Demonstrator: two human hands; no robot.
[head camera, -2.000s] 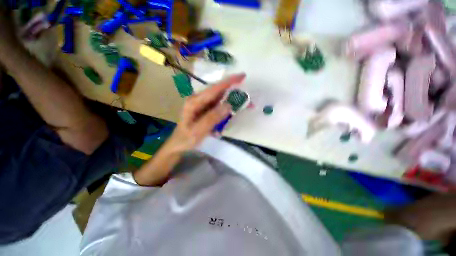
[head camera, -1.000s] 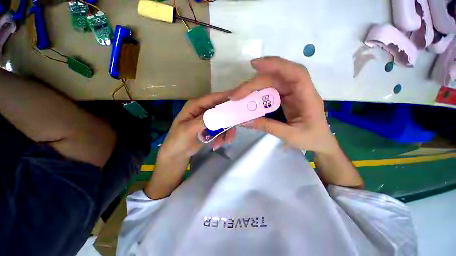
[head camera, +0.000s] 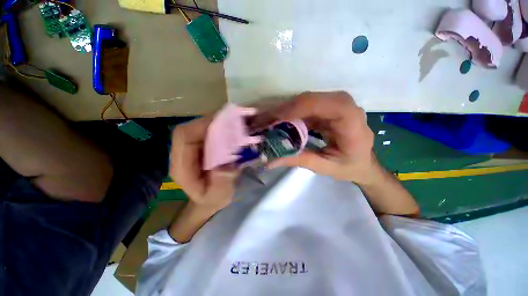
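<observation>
My left hand holds a pale pink shell by its left side, in front of the bench edge. My right hand grips the other end of the device, where a pink rounded rim surrounds a green circuit board. The board and part of a blue battery show between the pink parts. The pieces are blurred, so I cannot tell how far the shell parts are joined. The fingertips of both hands are partly hidden behind the device.
A blue battery with a brown piece lies at the left, its small board hanging over the edge. A yellow-handled screwdriver, green boards, green discs and pink shells lie behind. A neighbour's arm is at left.
Two seconds ago only one hand was visible, over the bench. One second ago both hands held the device with its button face showing; now it is turned and its board and battery show.
</observation>
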